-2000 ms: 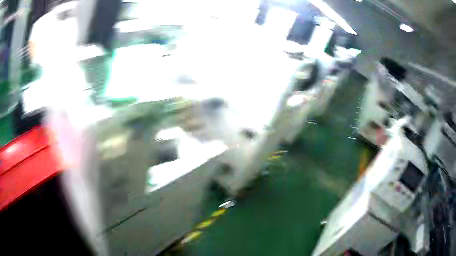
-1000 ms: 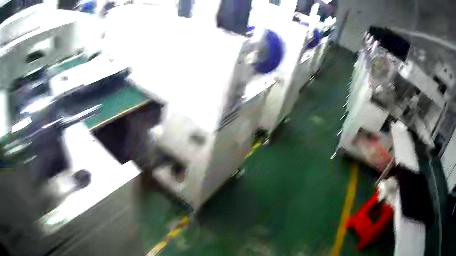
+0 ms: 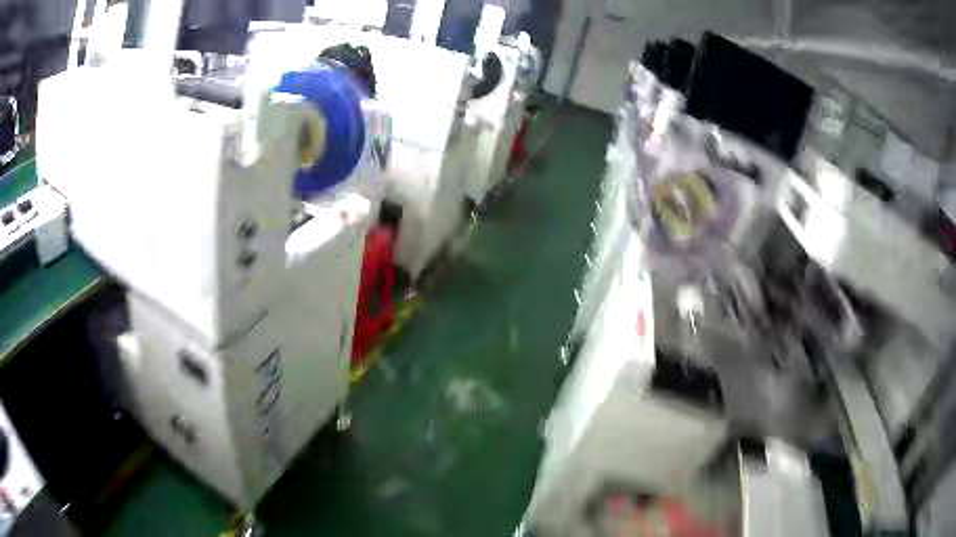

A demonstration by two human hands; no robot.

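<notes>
Neither of my hands is in the picture. Nearest in front on the left stands a white machine cabinet (image 3: 157,189) with a blue reel (image 3: 333,131) on its side. On the right is a white machine (image 3: 598,420), blurred, with a pale reel with a yellowish hub (image 3: 683,206) and a black monitor (image 3: 750,97) above it. No held thing shows.
A green aisle floor (image 3: 451,388) runs away between the machine rows. A red stool (image 3: 374,294) stands beside the left row. A green-topped bench (image 3: 47,304) is at the left edge. Yellow-black tape (image 3: 386,341) marks the floor.
The view has swung and moved along the aisle. The blue reel machine is now nearer and further left. The red thing seen at far left two seconds ago is out of view.
</notes>
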